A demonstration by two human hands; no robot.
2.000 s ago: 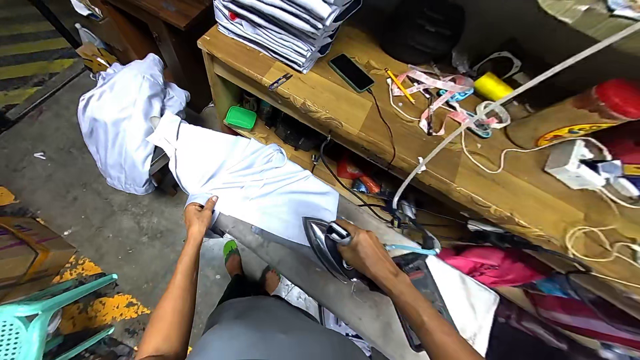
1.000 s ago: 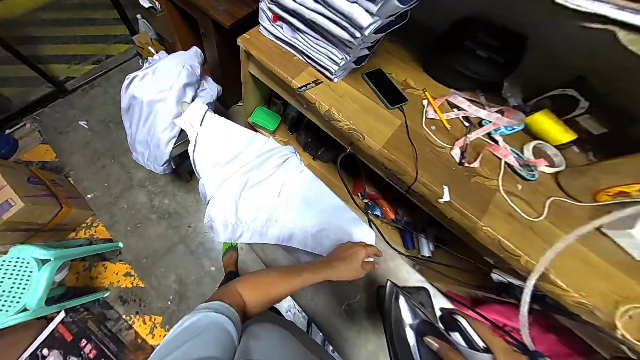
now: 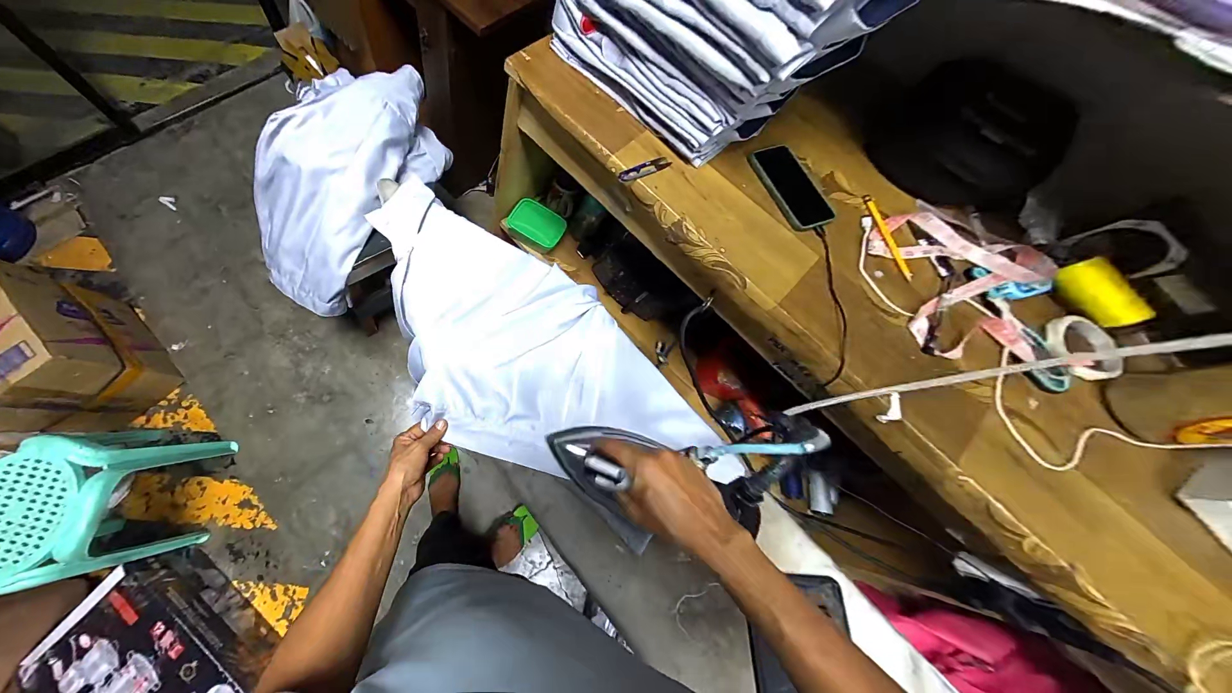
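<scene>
A white cloth garment (image 3: 520, 356) lies spread over a narrow ironing board, its narrow end toward the stool at the upper left. My left hand (image 3: 416, 456) pinches the garment's near left edge between thumb and fingers. My right hand (image 3: 664, 491) is closed around the handle of a steam iron (image 3: 587, 462), whose tip points left and rests over the near right part of the cloth. A pale blue hose or cord runs from the back of the iron to the right. The iron's soleplate is hidden.
A wooden table (image 3: 789, 298) runs along the right, with folded garments (image 3: 693, 67), a phone (image 3: 791, 187), a measuring tape (image 3: 1001, 260) and yellow thread (image 3: 1104, 292). More white cloth (image 3: 332, 183) covers a stool. A green plastic stool (image 3: 48, 500) and cardboard box (image 3: 77, 346) stand left.
The iron has moved from the board's right end onto the cloth, held in my right hand. My left hand has gone from the cloth's right end to its near left edge.
</scene>
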